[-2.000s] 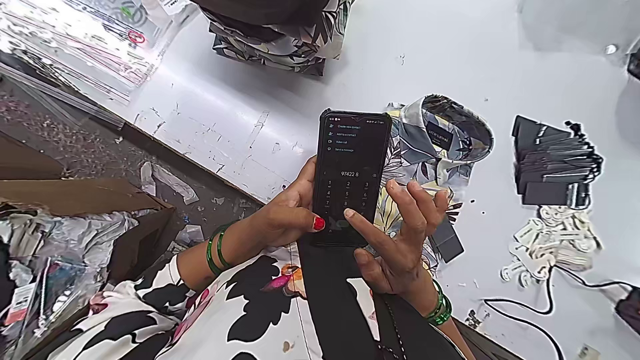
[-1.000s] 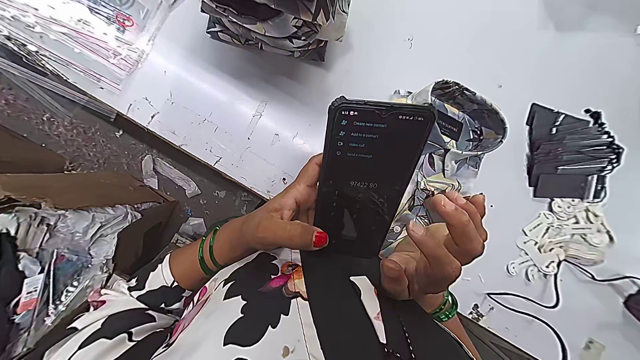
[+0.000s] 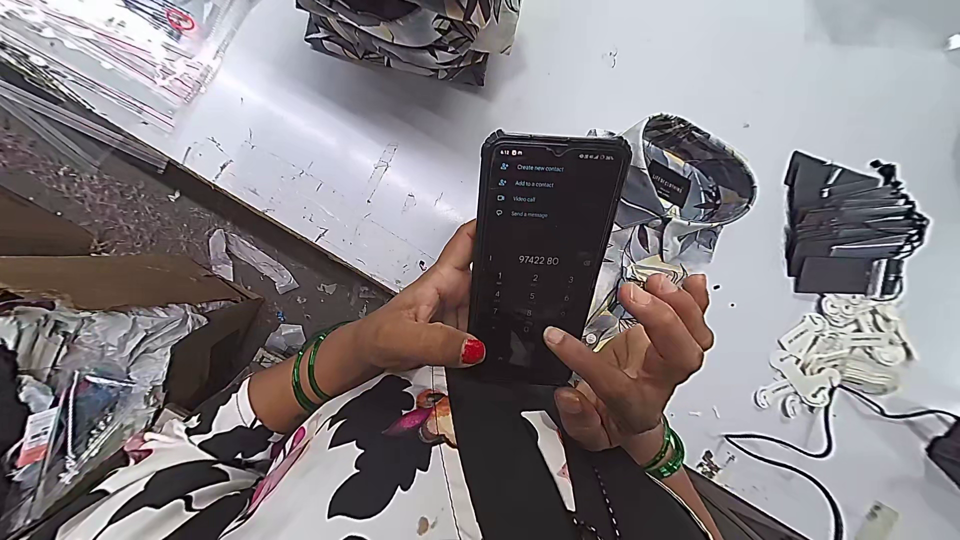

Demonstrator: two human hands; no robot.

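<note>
My left hand (image 3: 420,322) grips a dark smartphone (image 3: 551,232) by its left side, the thumb with a red nail lying at the lower left edge. The phone is upright and its lit screen shows a dialing keypad. My right hand (image 3: 637,360) is at the phone's lower right, index finger extended over the bottom of the keypad, the other fingers loosely curled with nothing between them. Whether the fingertip touches the glass cannot be told. Behind the phone, partly hidden, a folded leaf-print shirt (image 3: 697,180) lies collar up on the white table.
Stacked leaf-print garments (image 3: 405,37) stand at the top. To the right are black tags (image 3: 855,229), white plastic collar pieces (image 3: 836,352) and a black cable (image 3: 795,450). Clear plastic packaging (image 3: 135,52) lies upper left; a cardboard box (image 3: 210,330) of scraps stands beyond the table edge.
My right index finger was over the keypad, drew back from the phone with the fingers curled, and is now extended over the lower screen again. The left hand has kept hold of the phone.
</note>
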